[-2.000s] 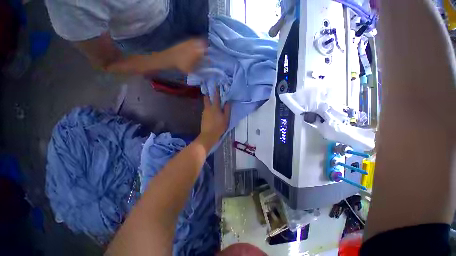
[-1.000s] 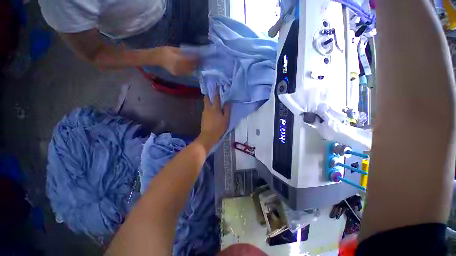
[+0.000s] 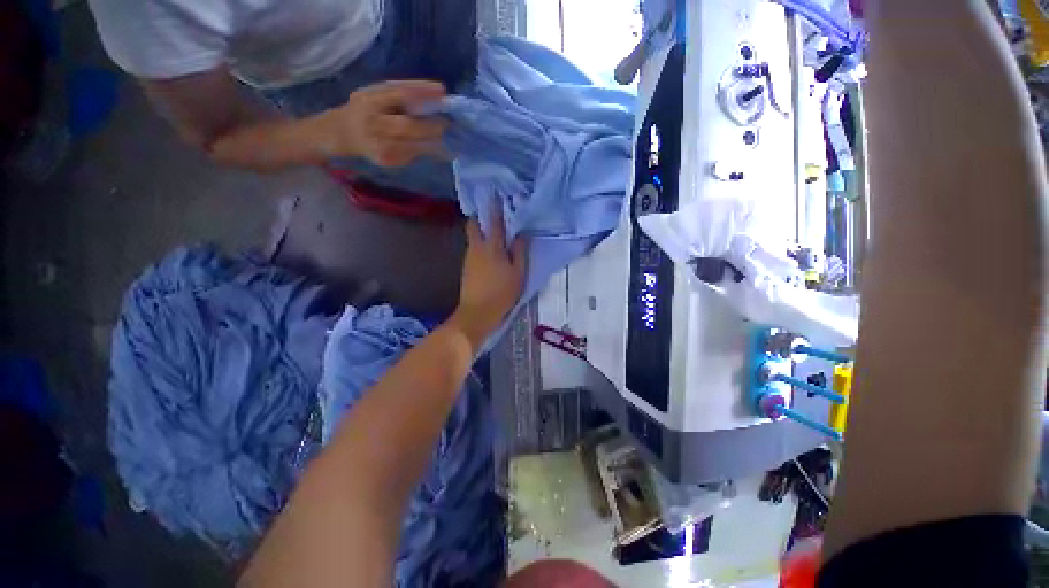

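A light blue cloth [image 3: 569,172] lies in folds over the table edge, left of a white sewing machine head [image 3: 719,126]. My left hand [image 3: 492,273] holds the cloth at its lower left edge, with fingertips in the folds and thumb apart. The fingertips are partly hidden. Another person's hand [image 3: 391,124] pinches a raised part of the same cloth at upper left. My right forearm rises close to the camera along the right side. My right hand is out of the picture past the top edge.
The other person, in a white top [image 3: 288,40], is at upper left. A big light blue heap [image 3: 219,402] lies low left, with more cloth beside my left forearm. Red-handled snips [image 3: 560,340] lie by the machine. Thread stands, a white cloth [image 3: 759,281] and small items crowd the right.
The other person's hand has moved from the cloth's edge and now holds a pinched fold of it, lifted slightly. My left hand and right arm have barely moved.
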